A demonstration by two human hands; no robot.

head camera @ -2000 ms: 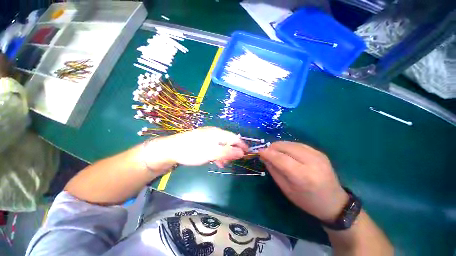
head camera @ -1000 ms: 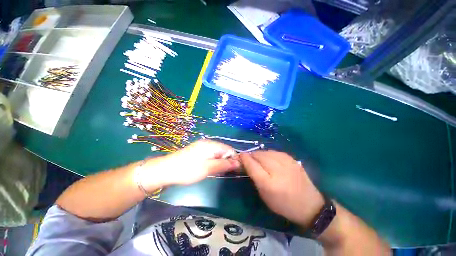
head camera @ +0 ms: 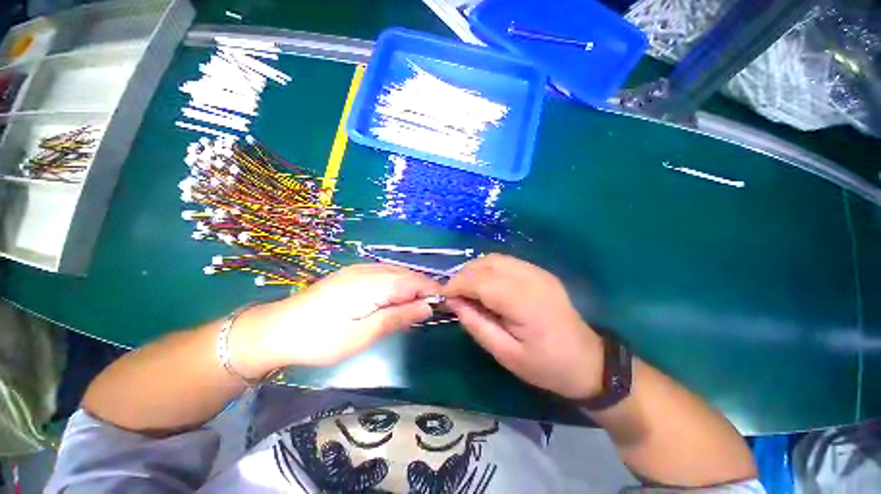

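My left hand (head camera: 343,314) and my right hand (head camera: 522,314) meet fingertip to fingertip near the bench's front edge. Between them is a tiny light-coloured piece (head camera: 437,299), probably a connector housing; the fingers hide most of it. Thin white leads (head camera: 415,251) lie just beyond the fingertips. The pile of pre-wired connector leads (head camera: 256,207), with white heads and yellow, red and dark wires, lies to the left. A pile of short blue wires (head camera: 444,198) lies below the blue tray (head camera: 529,145), which holds thin white wires (head camera: 435,114).
White sleeving tubes (head camera: 227,87) lie above the coloured pile. A compartment box (head camera: 106,145) stands at far left. A second blue tray (head camera: 613,68) with one lead is behind. One white lead (head camera: 710,176) lies at right. Clear bags (head camera: 787,72) are at the rear right.
The view has shifted, so the bench things appear further left and higher. My hands have closed together at the fingertips; white leads now lie uncovered beyond them.
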